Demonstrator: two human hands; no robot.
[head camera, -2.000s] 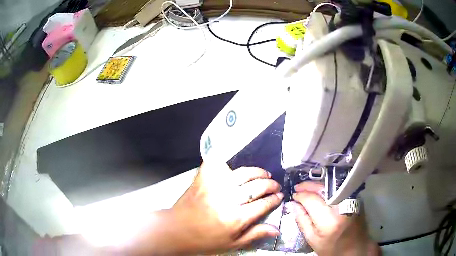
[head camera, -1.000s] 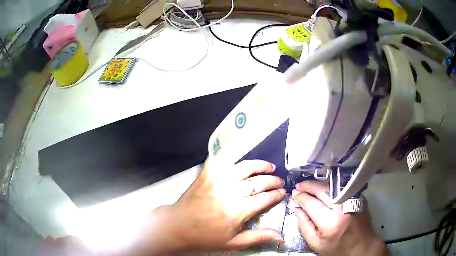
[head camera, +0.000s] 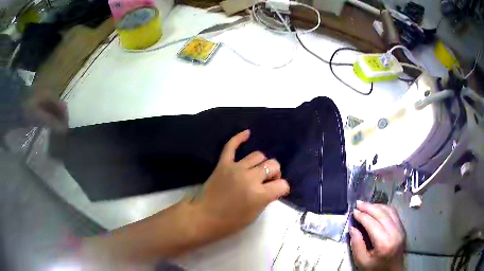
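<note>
A black garment panel (head camera: 159, 151) lies across the table, its right end wider, with a curved top and pale lines running along it. My left hand (head camera: 249, 182), wearing a ring, rests on the panel with the index finger stretched out and the other fingers curled, near the panel's lower edge. My right hand (head camera: 378, 235) is at the panel's lower right corner, fingers bent. Dark material shows between its thumb and fingers; whether it is gripped is unclear. The shiny needle plate (head camera: 323, 225) shows below the panel. The off-white machine head (head camera: 419, 132) is at right.
A yellow tape roll (head camera: 139, 32) stands by a pink box (head camera: 124, 6) at the back left. A yellow-orange packet (head camera: 199, 50), cables and a yellow-green power strip (head camera: 378, 67) lie behind the panel. A blurred skin-toned shape, possibly another person's hand (head camera: 50, 111), is at far left.
The view has shifted, placing the machine head further right. The panel's right end now lies spread left of the head. My left hand has moved away from the needle area onto the panel.
</note>
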